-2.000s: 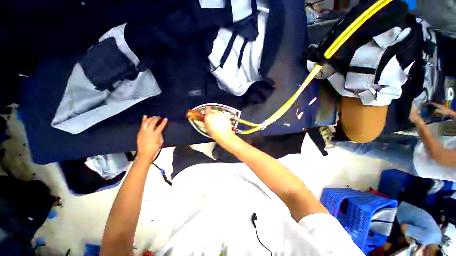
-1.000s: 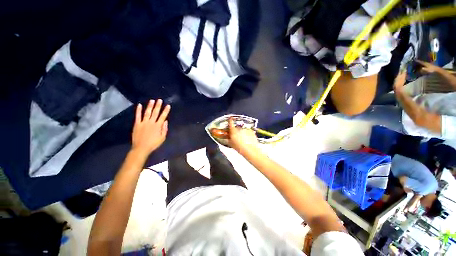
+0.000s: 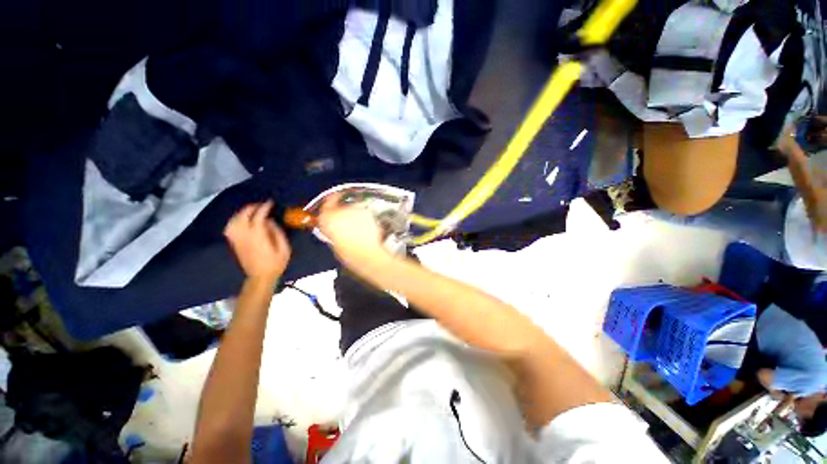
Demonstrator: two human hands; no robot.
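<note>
A dark navy garment [image 3: 263, 118] with pale grey areas lies spread on the pressing table. A navy square piece [image 3: 143, 149] lies on its left pale area. My right hand [image 3: 352, 234] holds the steam iron [image 3: 385, 201] by its orange-brown handle, at the garment's near border. The iron's pointed end faces left. My left hand [image 3: 257, 237] is on the navy border just left of the iron, with fingers bent; whether they pinch the cloth is not clear.
Yellow hoses [image 3: 526, 127] rise from the iron to the upper right. A tan rounded form [image 3: 691, 172] with heaped garments [image 3: 703, 68] stands right. A blue crate [image 3: 682, 333] and other people are at lower right. White scraps [image 3: 551, 172] lie on the table.
The iron has moved left along the near border, closer to my left hand. My left hand, flat with fingers spread before, now has bent fingers. The camera view has shifted.
</note>
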